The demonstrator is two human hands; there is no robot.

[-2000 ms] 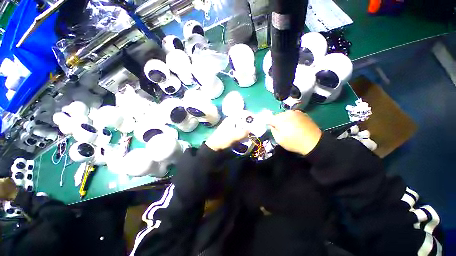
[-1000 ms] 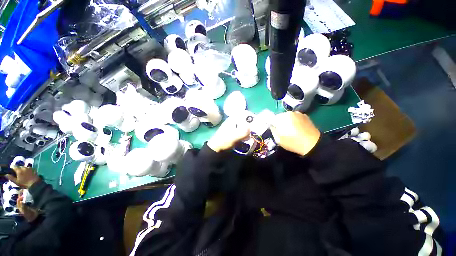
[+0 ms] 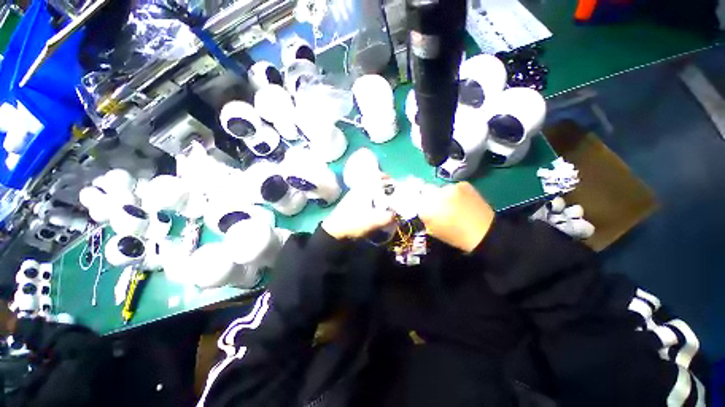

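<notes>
My left hand (image 3: pixel 356 213) and my right hand (image 3: pixel 459 215) hold a white rounded camera housing (image 3: pixel 393 193) between them at the bench's front edge. The housing is overexposed, with a small dark round spot on it. A wire harness (image 3: pixel 409 241) of thin red, yellow and dark leads with white connectors hangs below the hands. Whether my right hand also holds a small tool cannot be told. A loose white shell (image 3: pixel 362 167) stands just behind the housing.
White camera units (image 3: pixel 266 230) crowd the green bench (image 3: pixel 183 298) at left, more (image 3: pixel 509 127) at right. A thick black cylinder (image 3: pixel 436 87) hangs over it. A yellow utility knife (image 3: pixel 133 296) lies front left. White connectors (image 3: pixel 558 176) lie at the right edge. A neighbour's dark sleeve (image 3: pixel 60 350) is lower left.
The bench scene has shifted slightly left in view. My right hand has come closer to my left around the housing, and the wires hang a little lower. The neighbour's hands have mostly gone from view.
</notes>
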